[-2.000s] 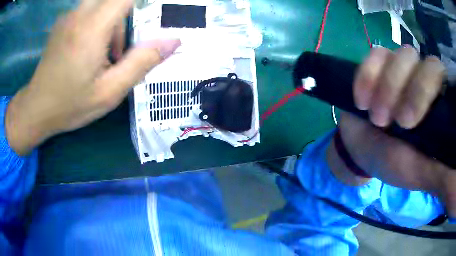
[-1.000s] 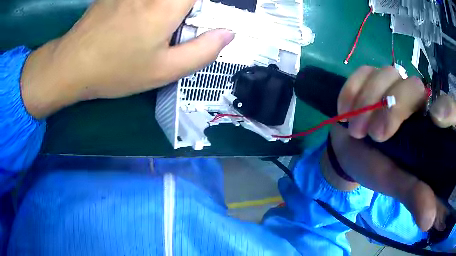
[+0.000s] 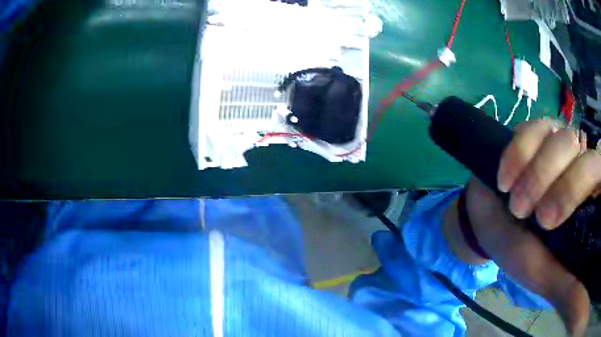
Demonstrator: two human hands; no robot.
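Observation:
A white housing shell (image 3: 263, 59) with slotted vents lies on the green mat in front of me. A black blower module (image 3: 325, 105) sits in its lower right part. A red lead (image 3: 402, 85) runs from the shell to the right, partly blurred, with a small white plug at its end. My right hand (image 3: 550, 178) is closed around a black electric screwdriver (image 3: 471, 135). Its bit points up and left, clear of the shell. My left hand is out of the picture; only a bit of blue sleeve shows at the top left corner.
The green mat (image 3: 112, 118) ends at a front edge before my lap. A white adapter (image 3: 526, 79) with white cable and a red object (image 3: 567, 103) lie at the right. White housings (image 3: 535, 9) stand at the top right. The black cord (image 3: 455, 289) hangs below the bench.
My left hand has left the shell and moved out of view. The screwdriver bit has come away from the blower module to the right. The shell appears further left and higher than a second ago.

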